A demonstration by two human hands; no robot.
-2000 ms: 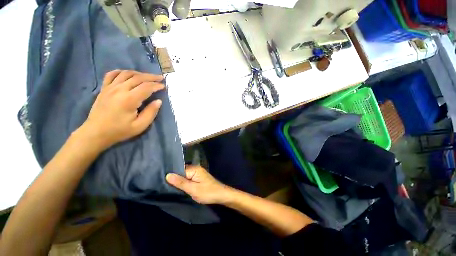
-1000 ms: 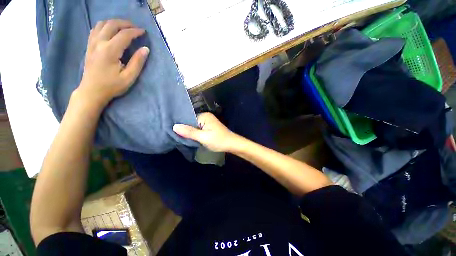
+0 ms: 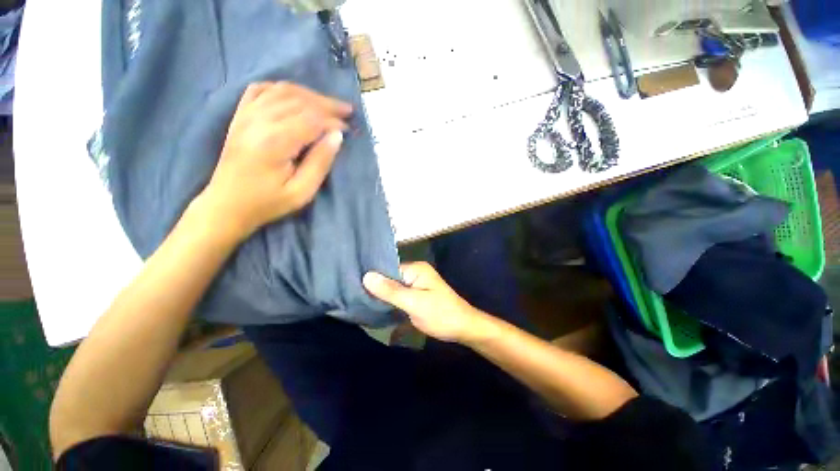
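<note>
A grey-blue garment panel (image 3: 184, 138) lies on the white table and hangs over its front edge, with pale embroidery near its left side. Its right edge runs under the presser foot (image 3: 335, 39) at the top. My left hand (image 3: 276, 152) rests on the panel, palm down with fingers bent, just below the presser foot. My right hand (image 3: 419, 299) pinches the panel's right edge between thumb and fingers below the table edge. Part of the fingers is hidden under the cloth.
Fabric shears (image 3: 566, 92) and thread snips (image 3: 617, 53) lie on the white table (image 3: 460, 138), right of a brown block (image 3: 367, 63). A green basket (image 3: 799, 198) holding grey and black pieces stands at the right. A carton (image 3: 198, 405) is at the lower left.
The view has shifted, showing more of the needle area and shears than a second ago. My left hand still rests on the panel and my right hand still pinches its edge.
</note>
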